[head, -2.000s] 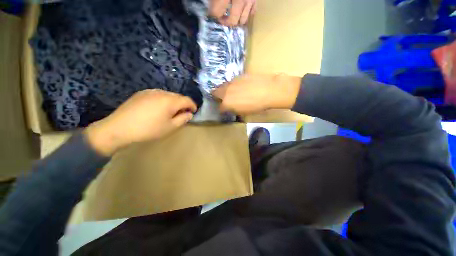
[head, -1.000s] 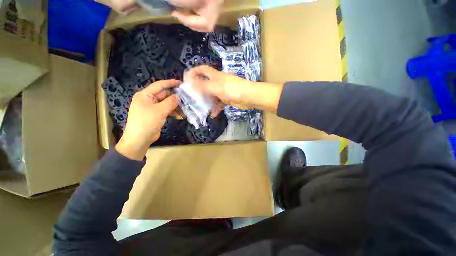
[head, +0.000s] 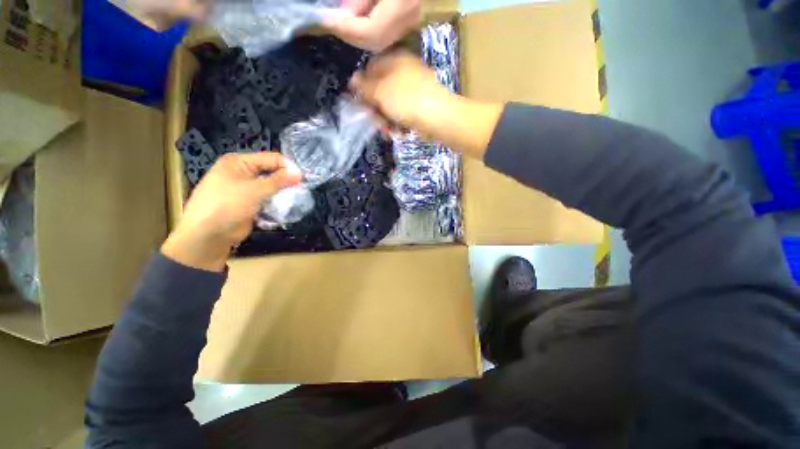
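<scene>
A clear plastic bag point(head: 320, 151) is stretched between my two hands over the main cardboard box point(head: 342, 307). My left hand point(head: 237, 197) grips its lower left end, with a crumpled lump of film below the fingers. My right hand point(head: 405, 92), blurred, is at its upper right end; its fingertips are hard to make out. Loose black plates point(head: 237, 110) with round holes lie heaped in the box below. Shiny bagged plates point(head: 427, 171) stand in a row along the box's right side.
Another person's hands point(head: 382, 22) hold a clear bag point(head: 263, 24) over the box's far edge. A waste carton point(head: 96, 219) with crumpled film stands left. A blue bin point(head: 132, 48) is behind it. Blue plastic stools point(head: 763, 131) are at the right, beyond yellow-black floor tape point(head: 602, 267).
My hands have moved apart, right hand up and left hand slightly down-left, and the bag is drawn out between them. The other person's bag has spread open more in view.
</scene>
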